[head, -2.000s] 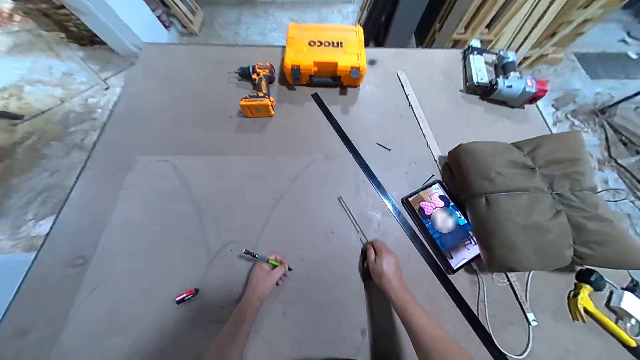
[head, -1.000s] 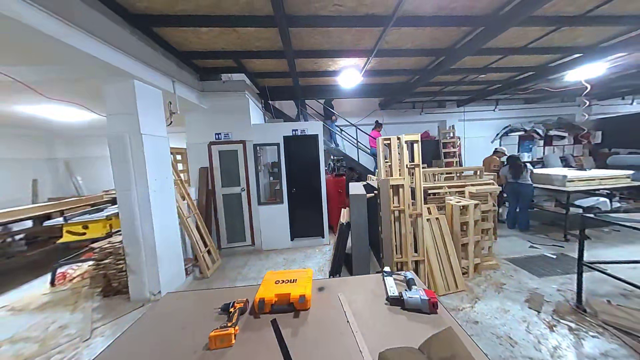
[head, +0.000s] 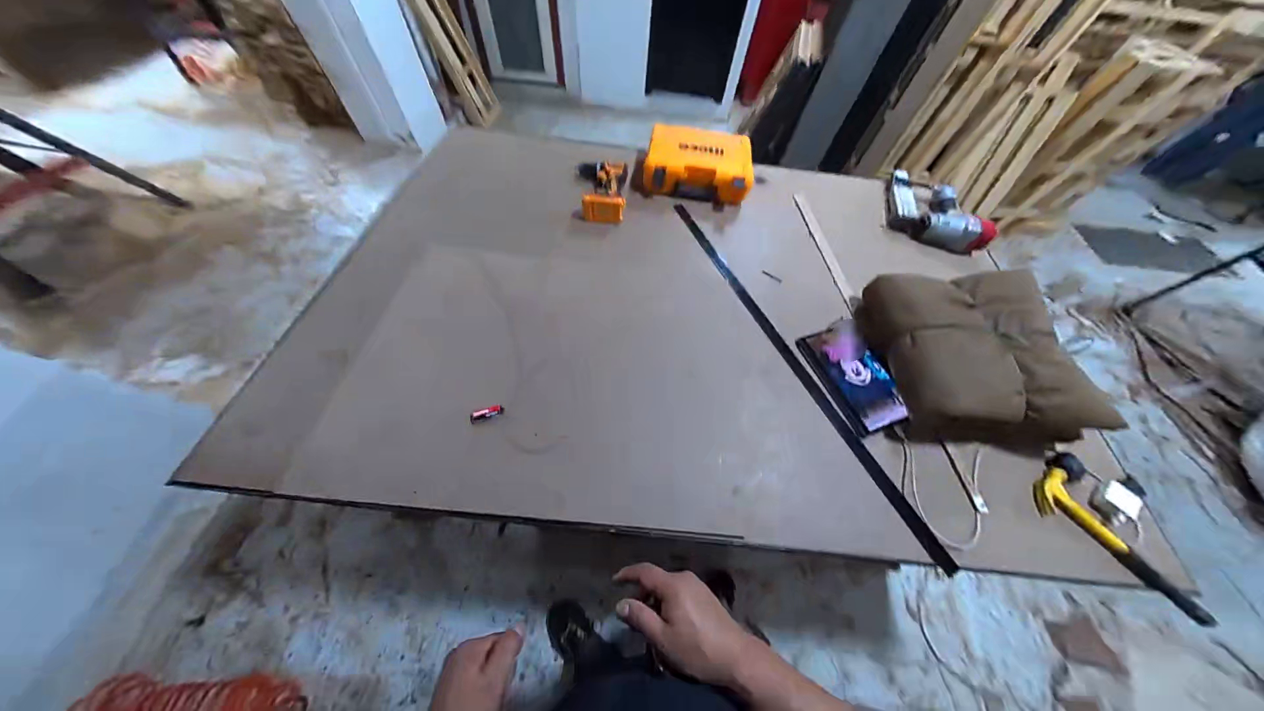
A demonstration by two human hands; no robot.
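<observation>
Both hands are off the work surface, low in the view, over the floor in front of the near edge. My left hand (head: pixel 479 671) is partly cut off by the bottom border, and whether it holds anything does not show. To its right, my right hand (head: pixel 681 612) has its fingers apart and holds nothing visible. A large brown board (head: pixel 612 365) bears faint curved drawn lines. On it lie a small red object (head: pixel 487 414), perhaps a marker cap, a long black metal strip (head: pixel 780 346), a thin dark stick (head: pixel 771 276) and a tablet (head: pixel 857 380) showing a cartoon figure.
At the far edge are an orange cordless drill (head: pixel 604 193), an orange tool case (head: pixel 698 163) and a nail gun (head: pixel 943 217). A pale strip (head: pixel 823 247), a folded brown cushion (head: pixel 973 355) and a yellow claw hammer (head: pixel 1096 523) lie rightward. Wooden pallets (head: pixel 1096 109) stand beyond.
Two seconds ago my left hand held a green-and-black marker on the board and my right hand touched a thin metal rod; both hands have since left the board. The view swung up and back down.
</observation>
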